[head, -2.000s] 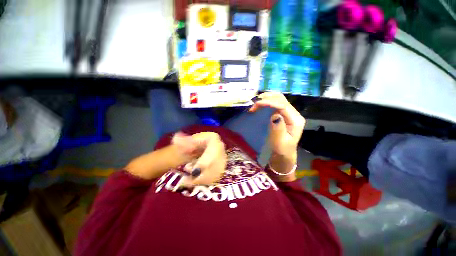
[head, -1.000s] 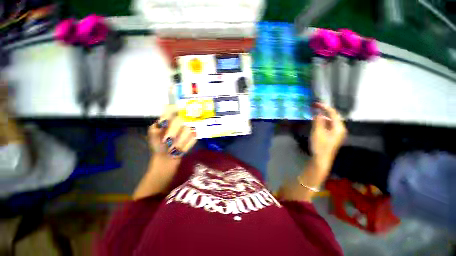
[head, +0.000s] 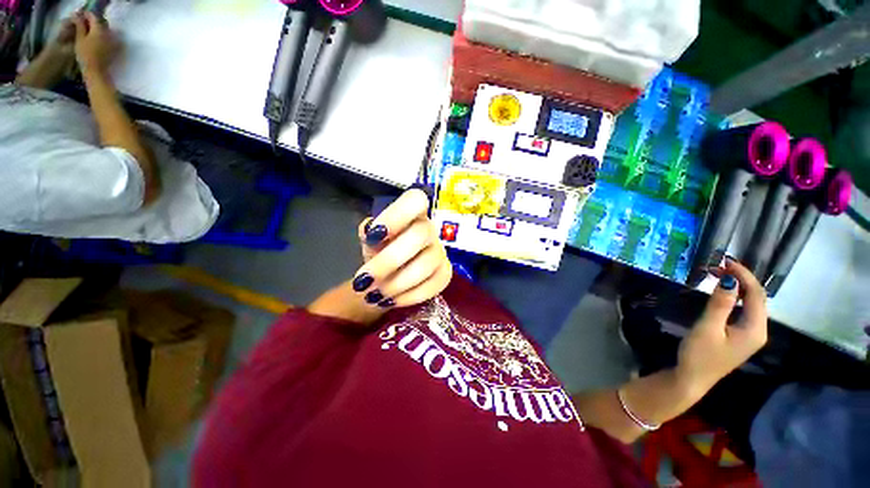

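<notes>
My left hand (head: pixel 405 255) is beside the lower left corner of two white power meters (head: pixel 548 250), fingers curled. A dark cord end shows at its top, but I cannot tell if it is held. My right hand (head: pixel 727 329) is at the bench edge, its thumb and forefinger close to the lower end of the nearest grey hair dryer (head: pixel 730 212). I cannot tell if they touch or grip it. Three dryers with magenta rings lie there side by side. The meters show grey displays, red switches and yellow patches.
A blue-green patterned tray (head: pixel 634 233) lies between meters and dryers. White foam (head: pixel 582 33) rests on a red-brown block (head: pixel 544 71) behind the meters. Two more dryers (head: pixel 322 71) lie on the left bench. A person in white sits far left. Cardboard boxes (head: pixel 95 400) stand on the floor.
The view has turned and shifted. My left hand stays by the meters' left side, now with fingers curled. My right hand is still near the right-hand dryers, now at the nearest one's lower end.
</notes>
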